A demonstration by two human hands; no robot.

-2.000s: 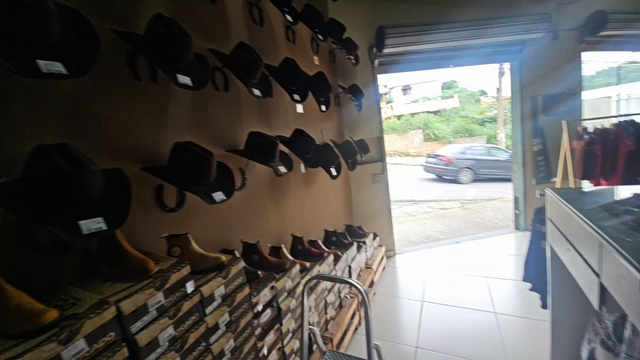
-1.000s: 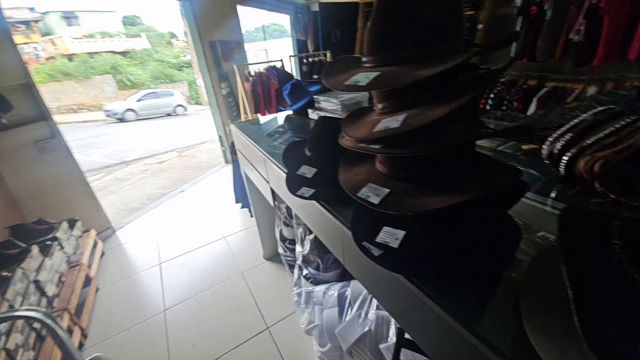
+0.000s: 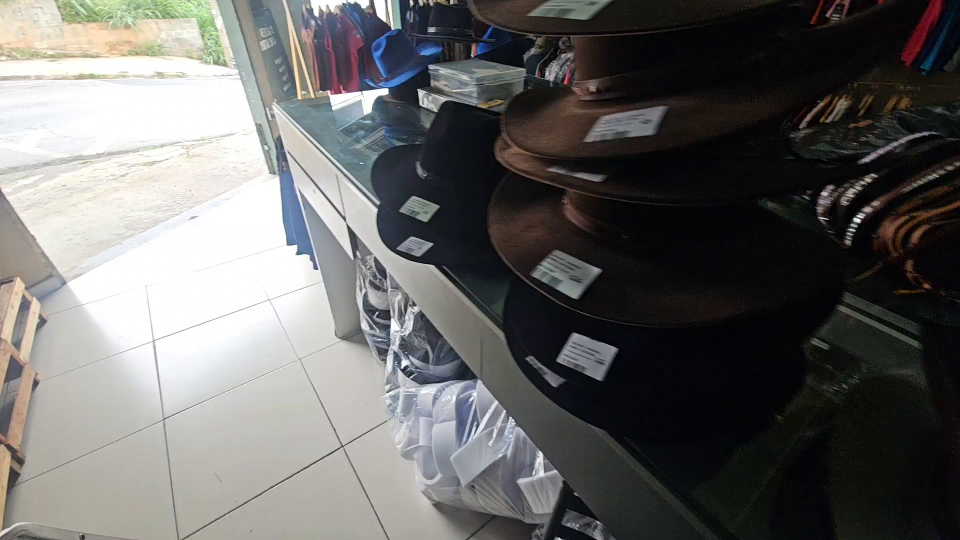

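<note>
Neither my left hand nor my right hand shows in the head view. Brown felt hats rise in a tall stack on the glass-topped counter, above black hats at its bottom. White tags are on their brims. To the left of that stack, smaller black hats overhang the counter's front edge. A blue hat rests near the far end, beside clear plastic boxes.
Plastic bags of white pieces lie on the floor under the counter. A wooden pallet is at the left edge. Coiled belts sit at the right. Clothes hang from a rack near the doorway.
The view has swung far to the right, from the wall of hats and boot boxes to the counter. The grey car in the street one second ago is out of view.
</note>
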